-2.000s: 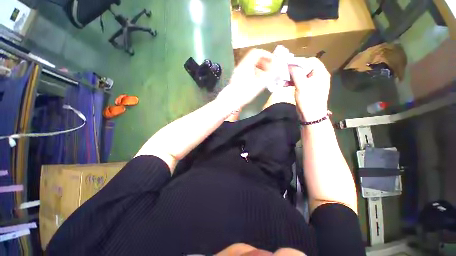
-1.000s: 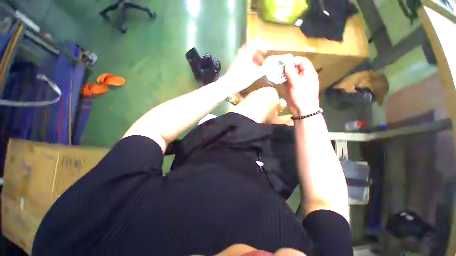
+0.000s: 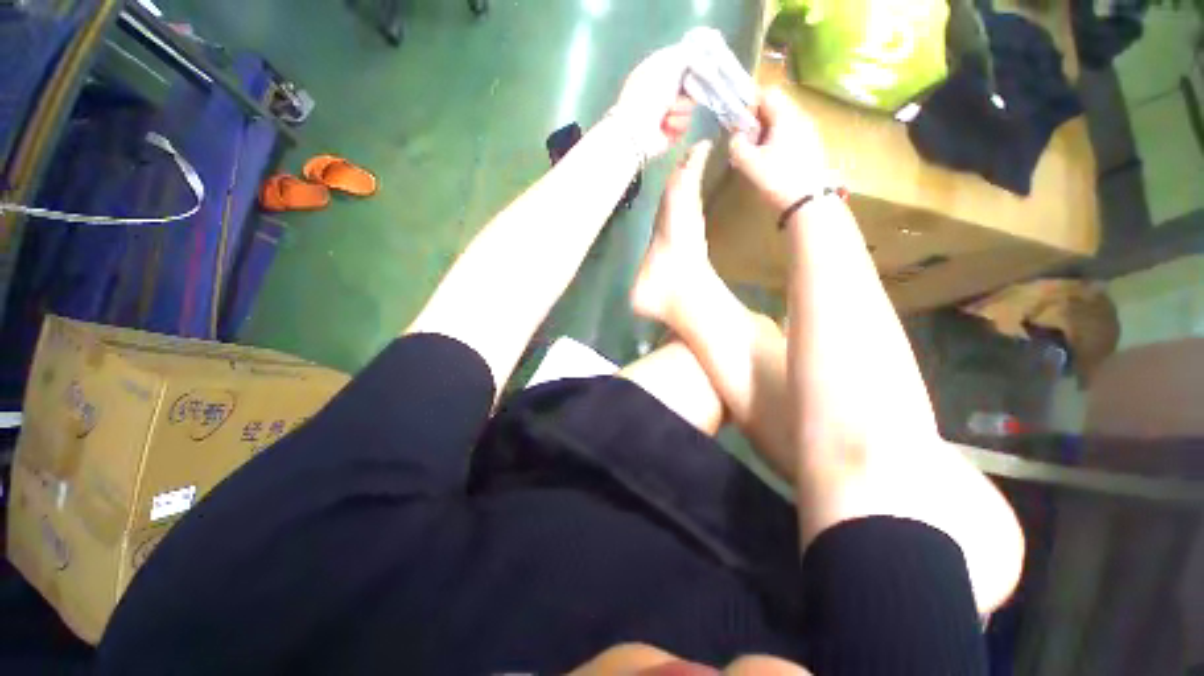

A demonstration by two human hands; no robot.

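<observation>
A thin white sock (image 3: 720, 82) is stretched between my two hands, just beyond the toes of a raised bare foot (image 3: 676, 251). My left hand (image 3: 656, 103) holds the sock's left side. My right hand (image 3: 779, 139), with a dark bead bracelet at the wrist, grips its lower right edge. The sock is off the foot. Shiny black boots (image 3: 565, 143) stand on the floor, mostly hidden behind my left forearm.
A carton (image 3: 911, 198) at the upper right bears a lime-green bag (image 3: 865, 50) and black cloth (image 3: 997, 99). Orange slippers (image 3: 341, 174) lie on the green floor. Another carton (image 3: 93, 462) stands at the lower left, near blue hanging material (image 3: 172, 211).
My hands have moved up with the sock, which is now held more stretched out. A bare foot and leg have come up into view. The view has shifted.
</observation>
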